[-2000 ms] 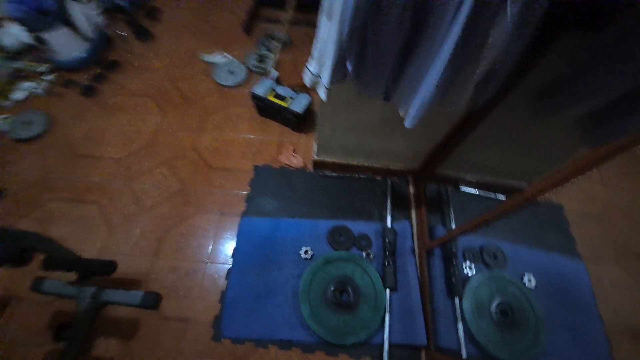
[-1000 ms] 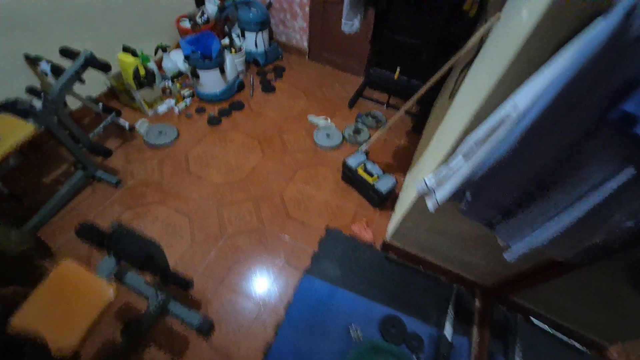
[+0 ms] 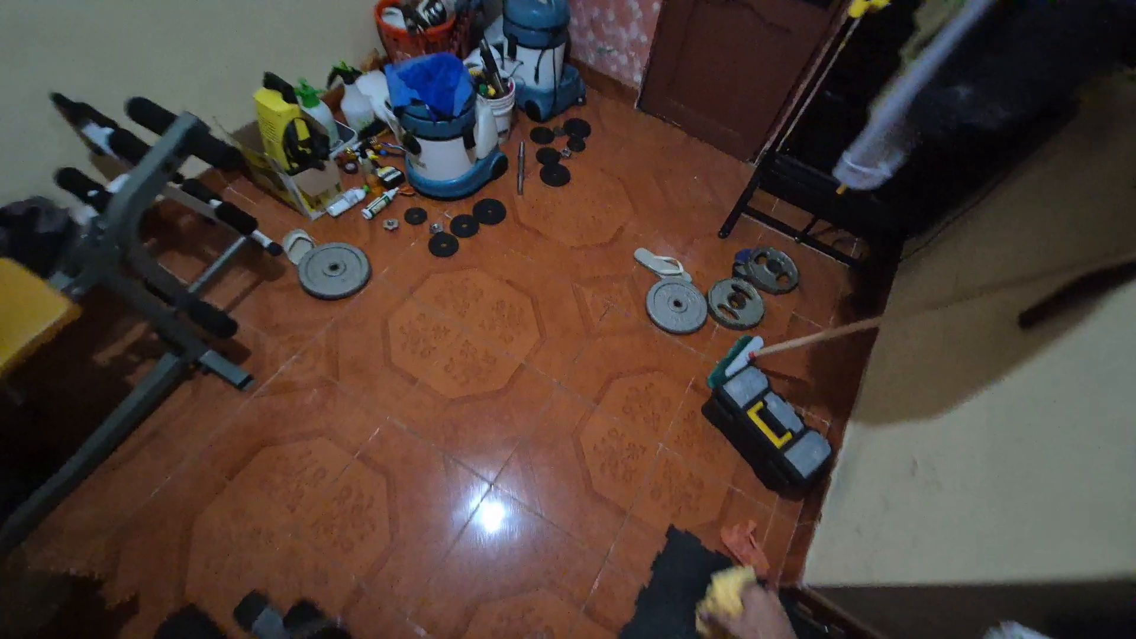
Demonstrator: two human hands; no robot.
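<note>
At the bottom right of the head view, a hand that appears to be my right hand (image 3: 756, 614) is closed on a yellow cloth (image 3: 729, 593). It is above the dark edge of the foam floor mat (image 3: 672, 572). An orange cloth (image 3: 744, 543) lies on the tiles just beyond the hand. Farther off stands a black and grey toolbox (image 3: 770, 430) with a yellow handle, and the green and white head of a broom (image 3: 736, 361) is against its far end. My left hand is out of view.
Grey weight plates (image 3: 676, 306) and a flip-flop (image 3: 662, 264) lie beyond the toolbox. A weight bench frame (image 3: 146, 195) stands at left. Small black plates (image 3: 489, 211) are scattered near a blue and white wet vacuum (image 3: 441, 146). A wall (image 3: 985, 461) borders the right side.
The view has swung away from the mat and mirror toward the far corner of the room. My hand with the yellow cloth has come into view at the bottom right.
</note>
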